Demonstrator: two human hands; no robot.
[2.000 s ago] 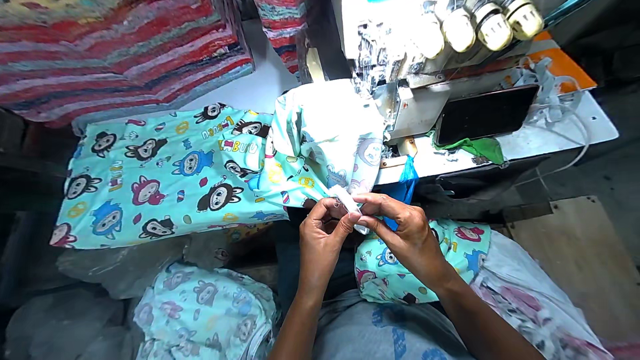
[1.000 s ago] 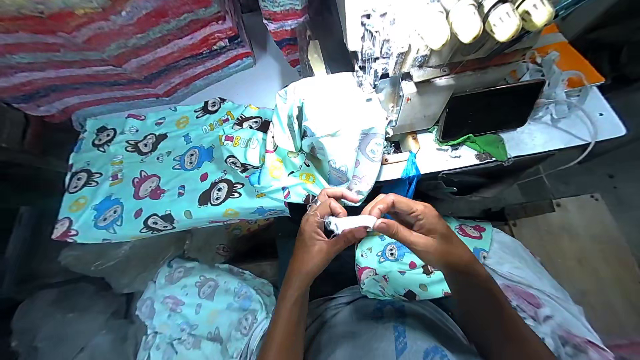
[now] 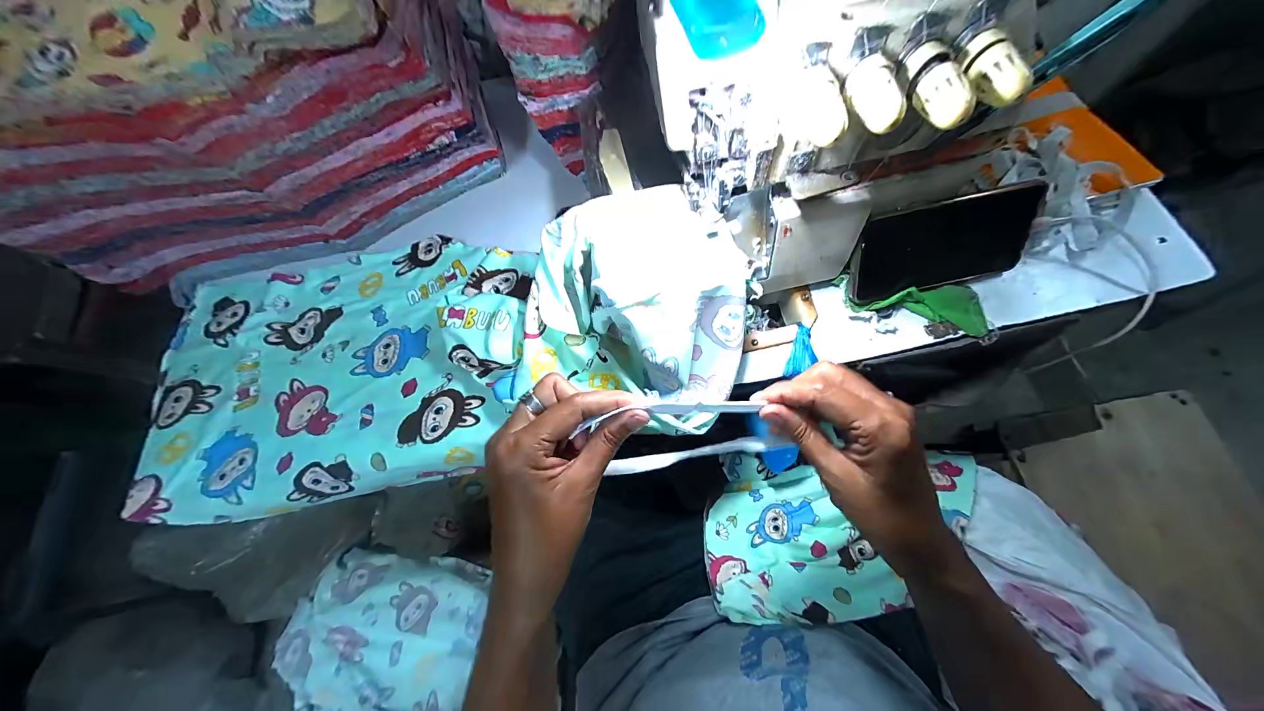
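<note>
Between my two hands a narrow white elastic or fabric band (image 3: 706, 407) is stretched level, and a second length of it hangs in a loop just below. My left hand (image 3: 553, 444), with a ring on one finger, pinches the band's left part between thumb and fingers. The right part is pinched by my right hand (image 3: 849, 444). Behind the hands, mint cartoon-print fabric (image 3: 336, 365) lies on the machine table, its bunched end by the needle area of a sewing machine (image 3: 736, 168). More printed fabric (image 3: 790, 533) rests on my lap.
Striped-edge stacks of folded fabric (image 3: 296, 168) stand at the back left. A black phone (image 3: 948, 242) leans on the machine table (image 3: 1096, 267), beside a green cloth (image 3: 923, 306). An orange tray (image 3: 1106, 143) sits behind. Another printed cloth (image 3: 395, 632) lies low at the left.
My hands have moved apart, and the white band, bunched between the fingers before, is now drawn out straight between them.
</note>
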